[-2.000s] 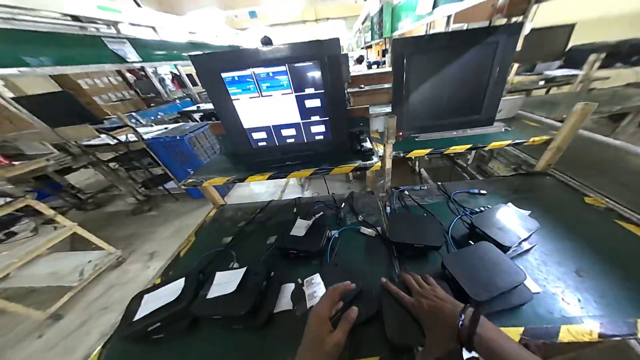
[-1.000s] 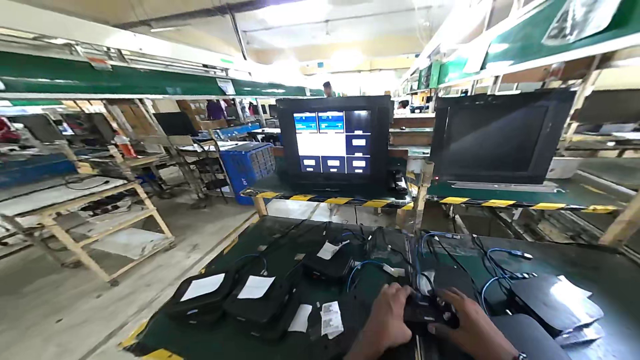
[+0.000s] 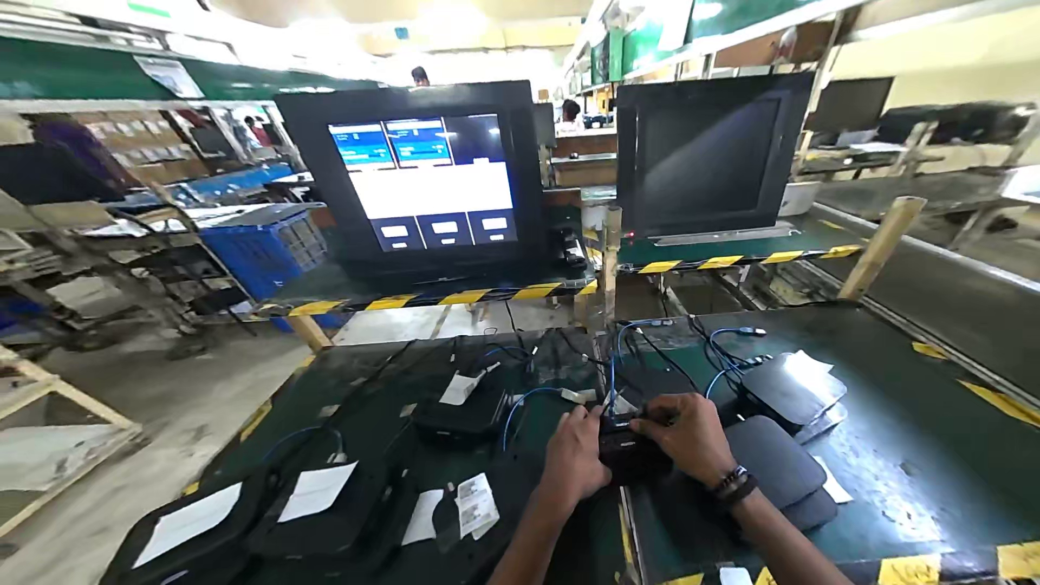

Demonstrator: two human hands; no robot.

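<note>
My left hand [image 3: 577,455] grips the left side of a small black box-shaped device [image 3: 630,457] and holds it tilted up, its port side showing. The fingers of my right hand [image 3: 691,431] pinch at the device's top right edge, where cables meet it; whether a plug is between them is hidden. A blue cable [image 3: 613,374] runs down to the device. To the right lie a stack of dark flat devices [image 3: 772,463] and another stack [image 3: 792,390] with a paper on it. Left of my hands is a black device [image 3: 461,416] with a white slip.
Two black devices with white papers [image 3: 188,524] [image 3: 318,491] lie at the front left, beside loose printed slips [image 3: 477,505]. Behind the bench stand a lit monitor [image 3: 431,187] and a dark monitor [image 3: 711,158]. A wooden post [image 3: 611,268] rises between them. Yellow-black tape marks the edges.
Two seconds ago both hands lay spread over flat black devices. Now they hold one device tilted up, with the right fingers at its cable edge. The view has shifted.
</note>
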